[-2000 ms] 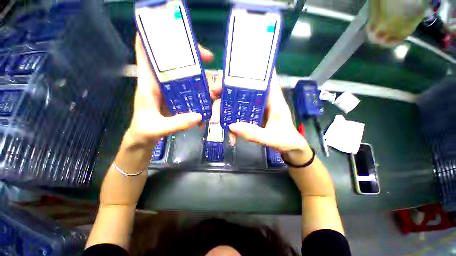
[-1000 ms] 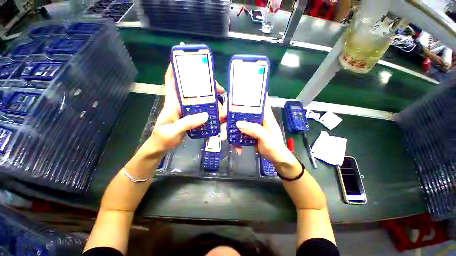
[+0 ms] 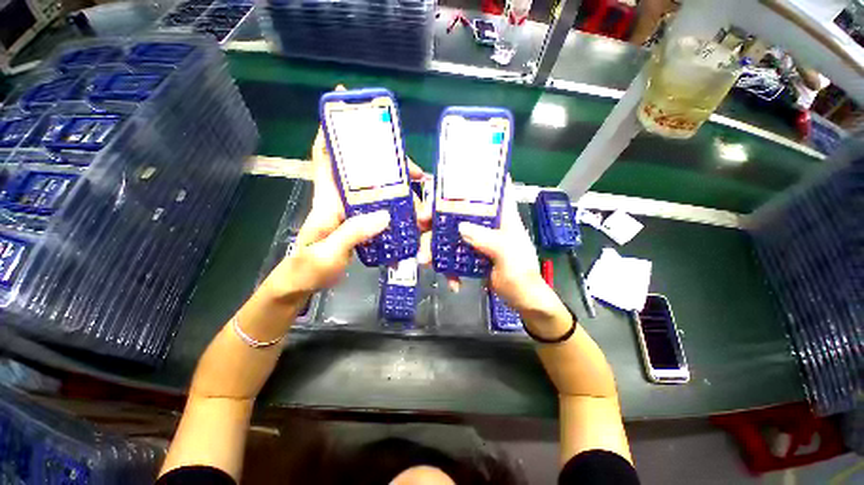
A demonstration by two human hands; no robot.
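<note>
My left hand (image 3: 327, 242) holds a blue keypad phone (image 3: 368, 156) upright, its thumb on the keys below the lit white screen. My right hand (image 3: 507, 251) holds a second blue keypad phone (image 3: 471, 161) beside it, its thumb also on the keys. Both screens are lit white with a small cyan patch at the top right. The two phones are close together over a clear blister tray (image 3: 355, 308). In the tray a blue phone (image 3: 399, 298) shows between my hands and another (image 3: 504, 313) shows partly under my right wrist. My hands and arms hide much of the tray.
A tall loaded tray stack (image 3: 123, 189) stands left, another ridged stack (image 3: 815, 275) right. Right of the tray lie a thick blue phone (image 3: 556, 220), a red stick (image 3: 548, 272), a thin dark tool (image 3: 581, 284), white slips (image 3: 620, 279) and a smartphone (image 3: 660, 339). A green conveyor (image 3: 284, 114) runs beyond.
Since two seconds ago both phones have moved down and away from the camera, and the view has widened. Over the last second the left phone has tilted slightly; both hands keep their hold.
</note>
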